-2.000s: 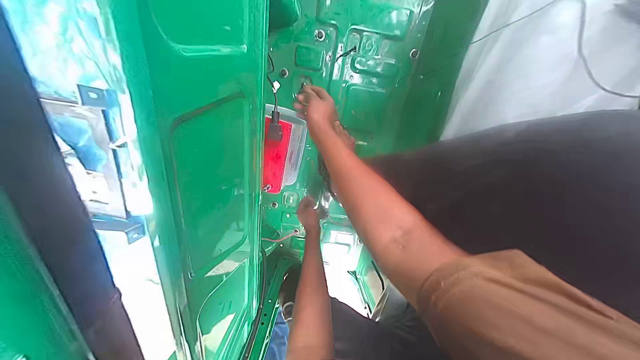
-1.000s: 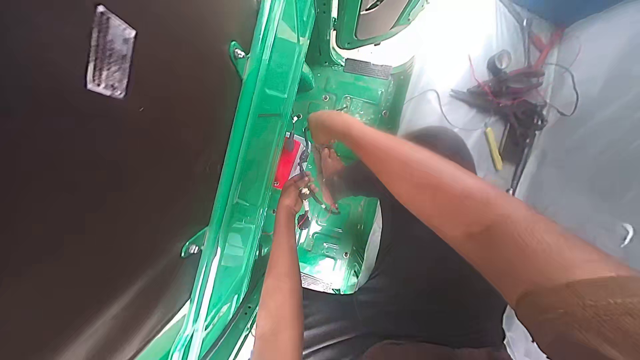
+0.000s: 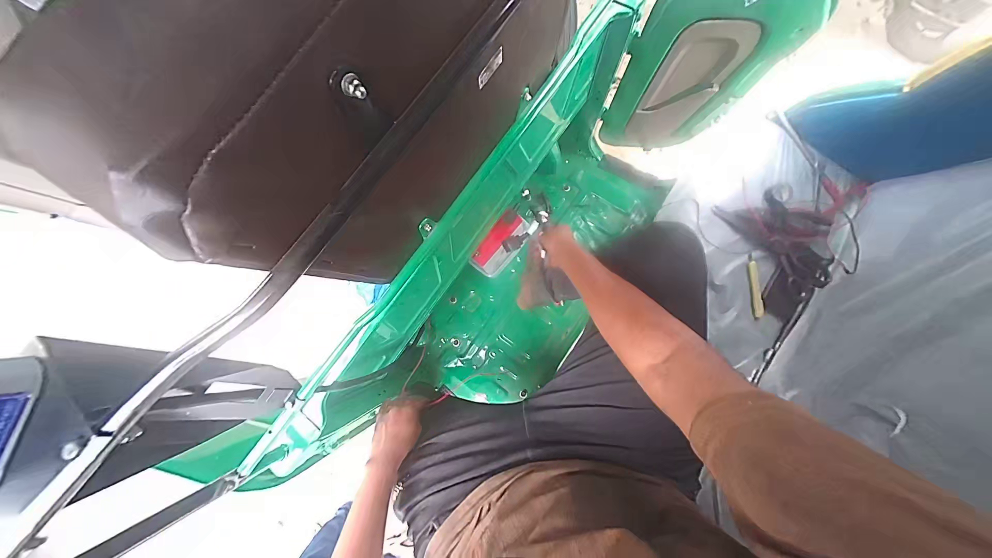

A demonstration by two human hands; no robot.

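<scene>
A green painted metal floor panel [image 3: 496, 341] of a vehicle lies in front of me. On it is a red and white rectangular part [image 3: 497, 242]. Just right of that part my right hand [image 3: 558, 246] is at a dark cable with connectors [image 3: 542, 217]; blur hides whether its fingers are closed on it. My left hand [image 3: 403, 422] is low on the left, at the panel's near end, beside thin red wires [image 3: 457, 385]. Its fingertips are in shadow, so I cannot tell what they hold.
A dark seat back [image 3: 294, 139] and a bent metal bar [image 3: 310, 240] stand on the left beyond the green rail. At the right, a tangle of black and red cables [image 3: 798, 225] and a yellow-handled tool [image 3: 755, 288] lie on grey sheeting. A green door [image 3: 744, 70] is at the top.
My left hand has moved away from the red part, down to the panel's near end. The right hand stays near the cable. The view has swung widely.
</scene>
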